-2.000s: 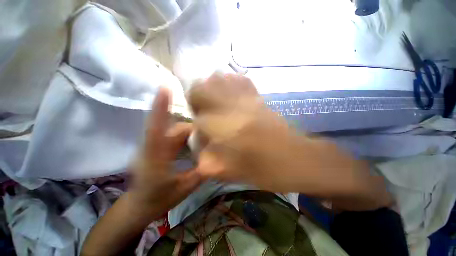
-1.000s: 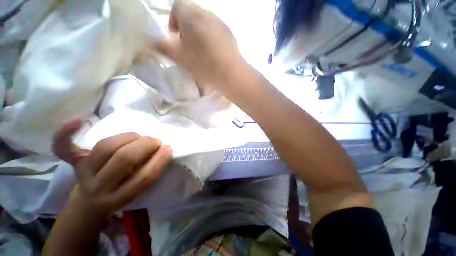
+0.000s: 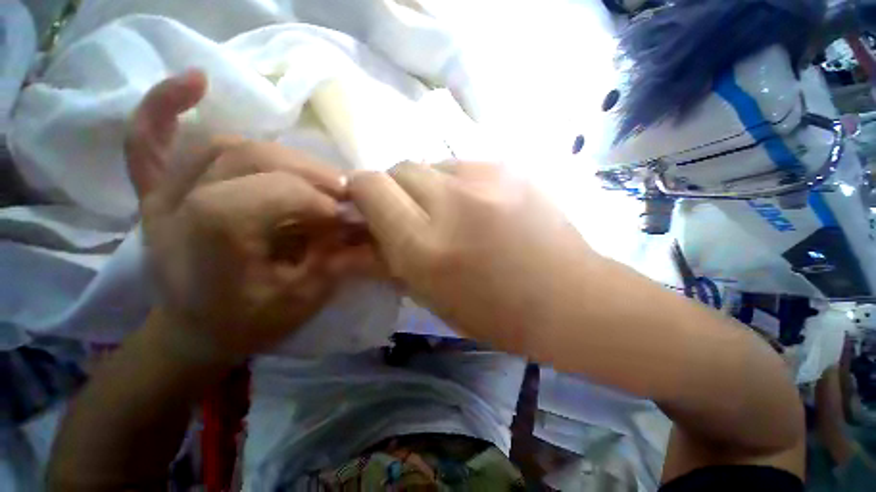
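Note:
A large white garment piece (image 3: 240, 58) lies heaped at the upper left, with a cream strip (image 3: 334, 113) showing in its folds. My left hand (image 3: 240, 231) and my right hand (image 3: 432, 221) meet at their fingertips in front of it. The fingers pinch the edge of the white cloth, and a small pale bit shows between them. Cloth also hangs below my hands. The exact grip is partly hidden by the fingers and blurred.
The sewing machine head (image 3: 711, 135), with blue stripes and a dark fluffy cover (image 3: 711, 48), stands at the upper right. Scissors (image 3: 699, 281) lie below it. White cloth (image 3: 375, 404) lies on the lap. Red slats (image 3: 223, 432) show at lower left. Another person's arm (image 3: 834, 408) shows far right.
My right hand has come down from the upper cloth to meet my left hand, which has moved slightly up and right. The view has turned, showing more of the machine.

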